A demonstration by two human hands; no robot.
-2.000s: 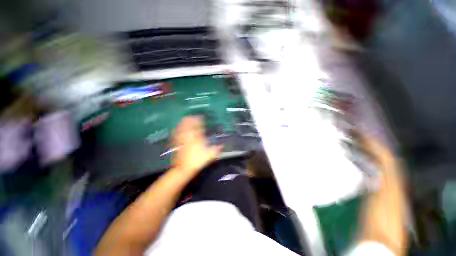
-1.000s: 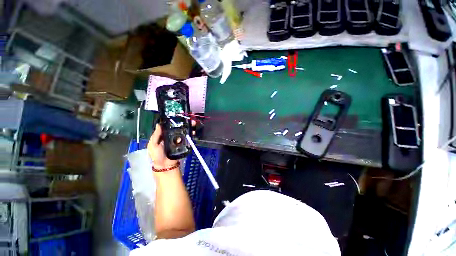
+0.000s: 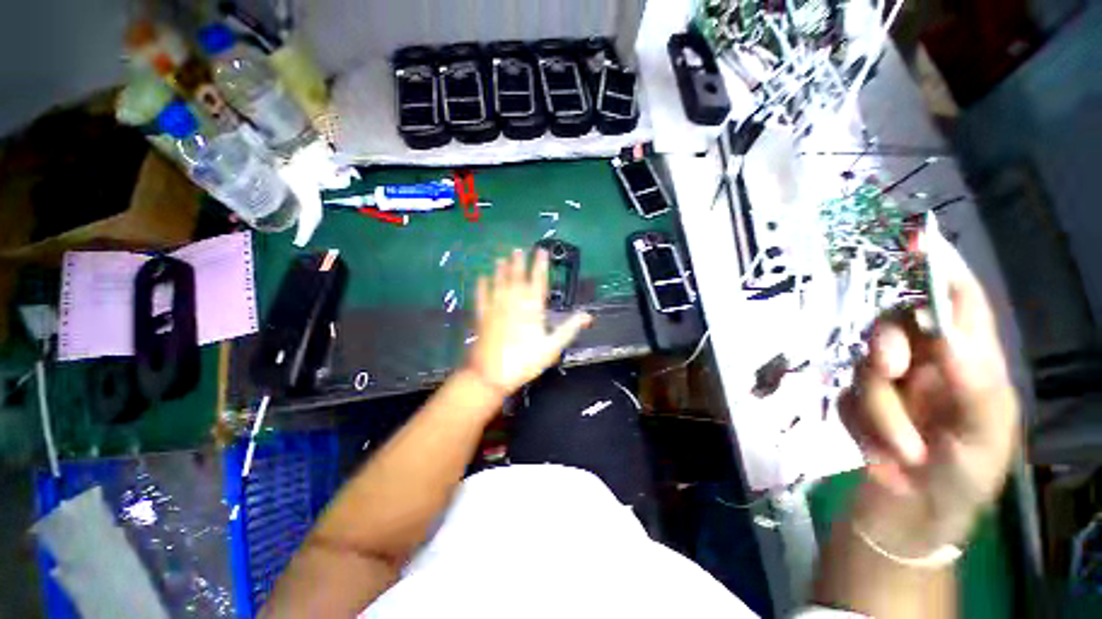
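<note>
A black lock panel lies on the green mat, partly hidden by my left hand. My left hand is over its left side, fingers spread, with nothing visible in it. My right hand is raised at the right over the white side table, blurred, with its fingers bent. A pale, thin thing shows at its fingertips; whether it is held I cannot tell. Small green circuit boards with white cables lie behind this hand. A closed black lock unit lies at the left bench edge, a white cable hanging down.
Several open panels stand in a row at the back. Two framed panels lie at the mat's right side. A glue tube, red handles and bottles are at the back left. A black frame lies on pink paper. A blue crate stands below.
The view has swung right. My left hand has let go of the black unit with the exposed board and moved to the panel on the mat. My right hand has come into view.
</note>
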